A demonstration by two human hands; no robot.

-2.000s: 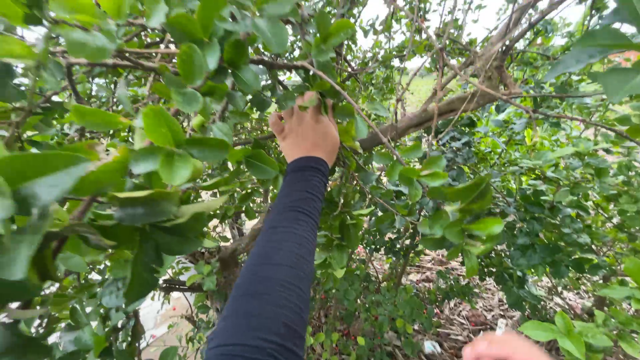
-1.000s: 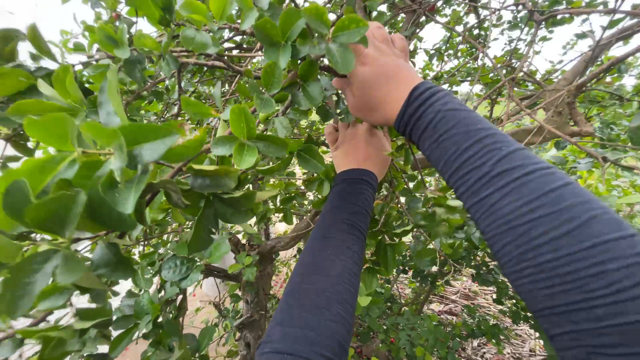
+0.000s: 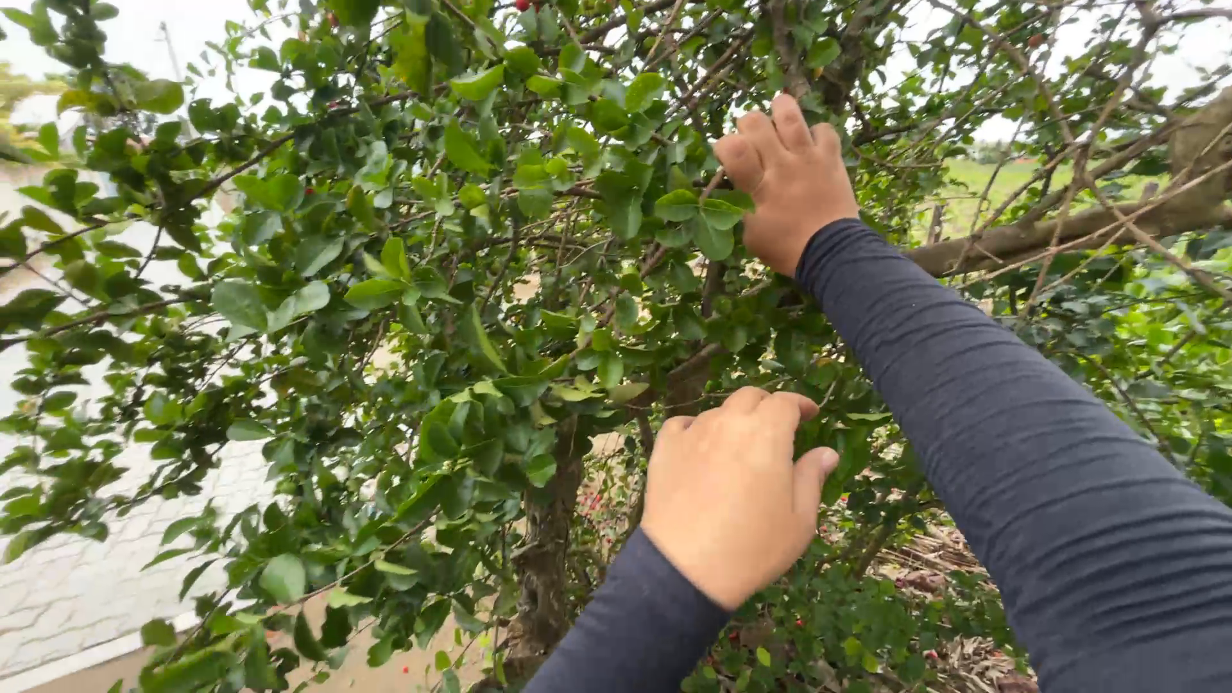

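Note:
My right hand [image 3: 794, 183], in a dark sleeve, reaches up among the leafy branches of a fruit tree, its fingers bent beside a thin twig; whether it grips the twig cannot be told. Lower down, near the middle, my left hand [image 3: 736, 491] is raised with its back toward me, thumb apart from the curled fingers, and nothing shows in it. Green leaves [image 3: 712, 217] lie just left of my right hand. A small red fruit [image 3: 523, 5] hangs at the top edge.
A thick bare branch [image 3: 1049, 236] runs to the right. The tree trunk [image 3: 547, 549] stands below the leaves. Paving [image 3: 58, 577] lies at the lower left, dry litter [image 3: 948, 568] at the lower right. Thin twigs cross the upper right.
My left hand has come down from the branches, where it was below my right hand among the leaves. My right hand remains raised in the foliage. The view has shifted.

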